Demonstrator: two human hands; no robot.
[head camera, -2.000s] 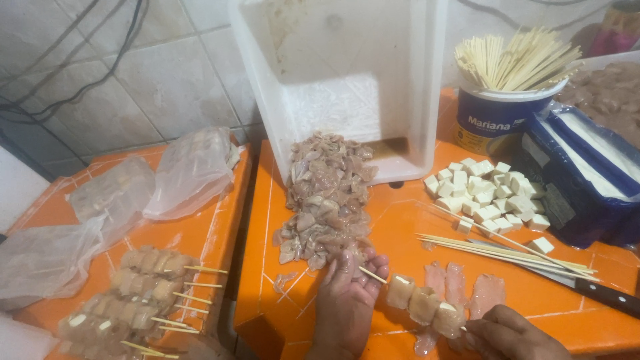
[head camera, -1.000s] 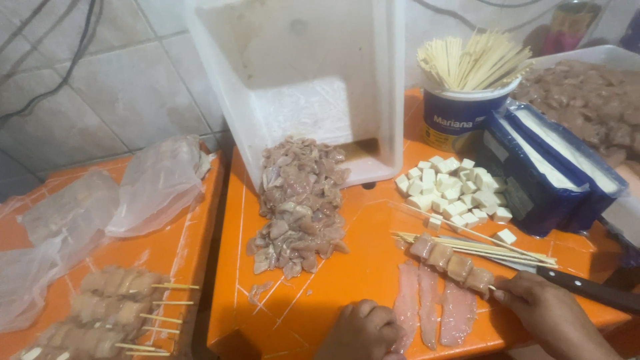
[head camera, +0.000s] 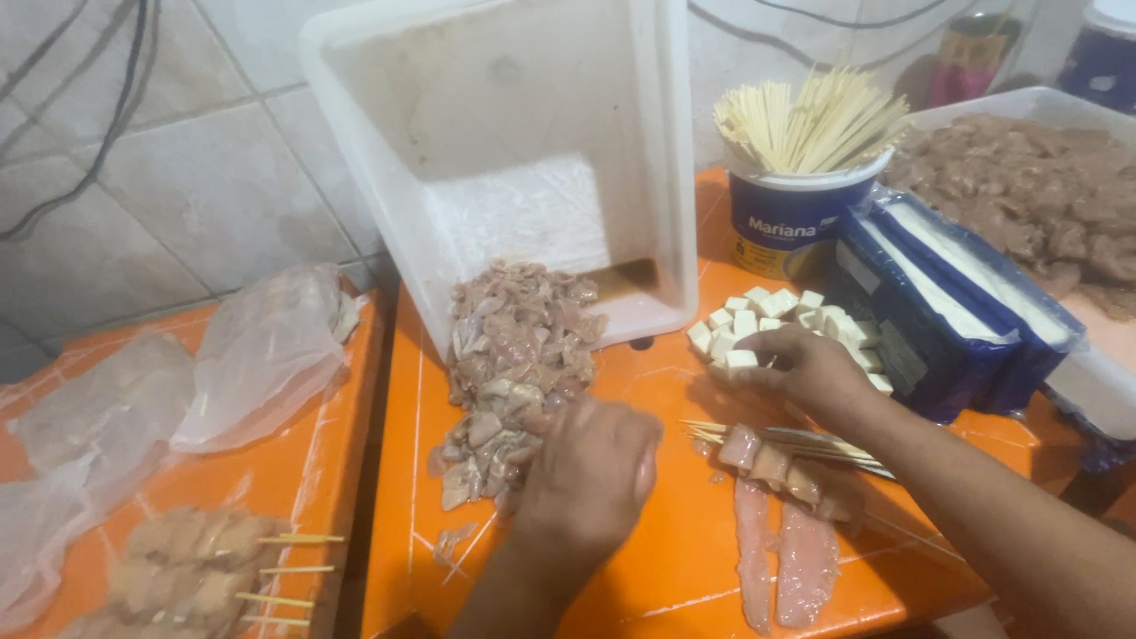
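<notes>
My right hand (head camera: 803, 368) pinches a white cheese-like cube (head camera: 741, 359) at the front of the pile of cubes (head camera: 772, 306). My left hand (head camera: 590, 479) is curled over the lower right edge of the heap of cut raw meat (head camera: 524, 346); whether its fingers hold a piece is hidden. Below my right hand, a skewer with meat chunks (head camera: 770, 463) lies across bare wooden skewers (head camera: 843, 444). Two flat meat strips (head camera: 806, 564) lie on the orange table below it.
A tilted white plastic tub (head camera: 515, 133) stands behind the heap. Right of it are a tub of skewers (head camera: 799, 204), blue cheese packs (head camera: 941, 302) and a tray of meat (head camera: 1021, 186). Finished skewers (head camera: 186, 568) and plastic bags (head camera: 266, 355) lie on the left table (head camera: 311, 470).
My right hand has left the loaded skewer and moved up to the white cubes. My left hand has moved from beside the strips up to the meat heap. One fewer flat strip shows.
</notes>
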